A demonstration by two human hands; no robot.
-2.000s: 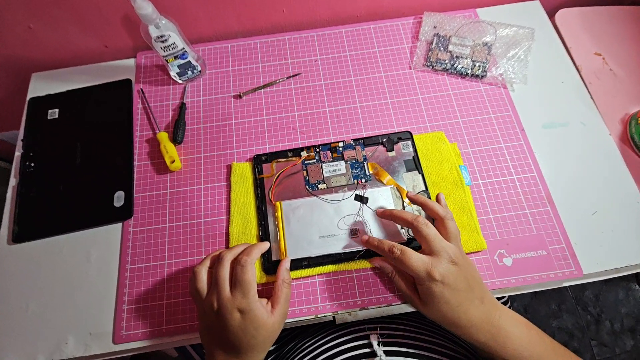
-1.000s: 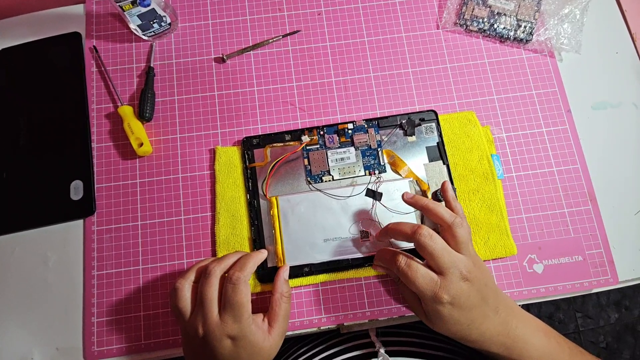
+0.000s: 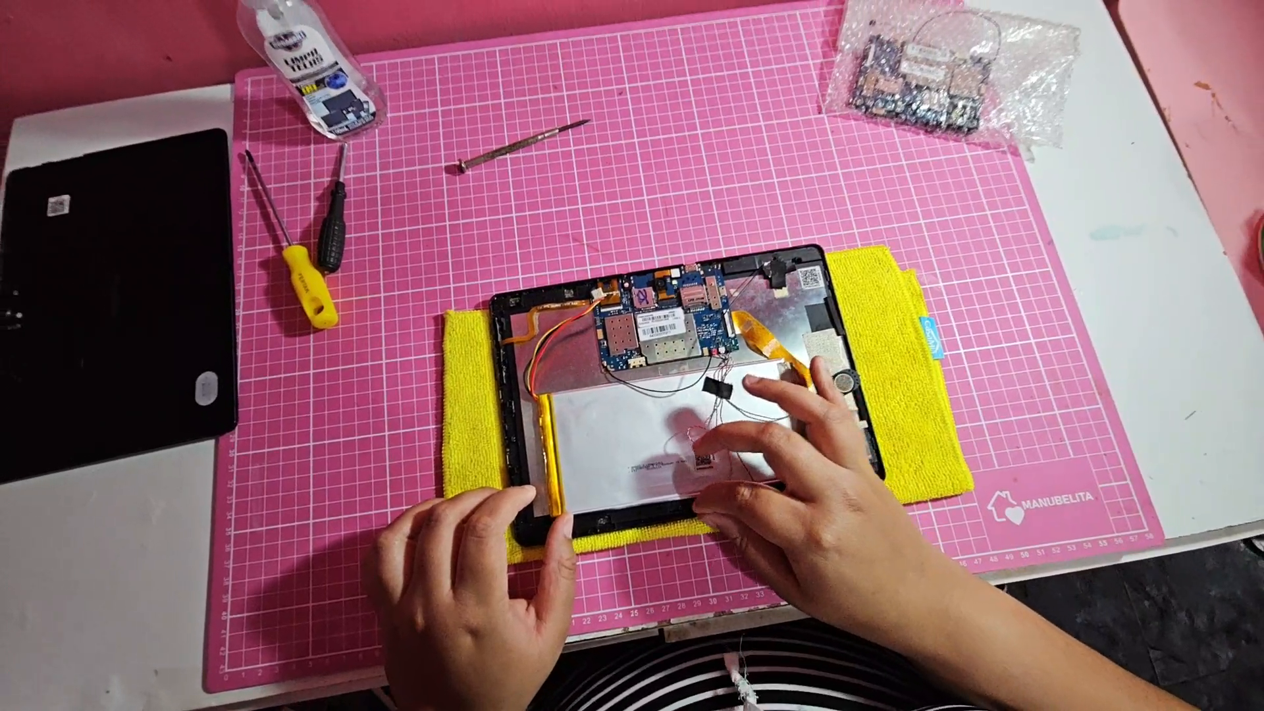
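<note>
An opened tablet [image 3: 506, 395] lies on a folded yellow cloth [image 3: 913, 385], its inside facing up. Near its top edge is a blue circuit board [image 3: 667, 321], with a large silver battery [image 3: 622, 444] below it. Thin wires and a piece of black tape [image 3: 718, 388] rest over the battery. My left hand [image 3: 474, 583] touches the tablet's lower left corner, thumb and fingers spread. Over the battery's right part is my right hand [image 3: 810, 484], fingers apart, one fingertip near the thin wires. Whether that fingertip presses on the battery I cannot tell.
The pink cutting mat [image 3: 415, 247] carries a yellow-handled screwdriver [image 3: 310, 286], a black-handled screwdriver [image 3: 333, 227], a thin metal screwdriver [image 3: 521, 146] and a cleaner bottle [image 3: 316, 74]. A black tablet back cover [image 3: 118, 326] lies left. Circuit boards in bubble wrap [image 3: 923, 84] lie at the upper right.
The view has moved in and back out. Both hands stay at about the same places on the tablet.
</note>
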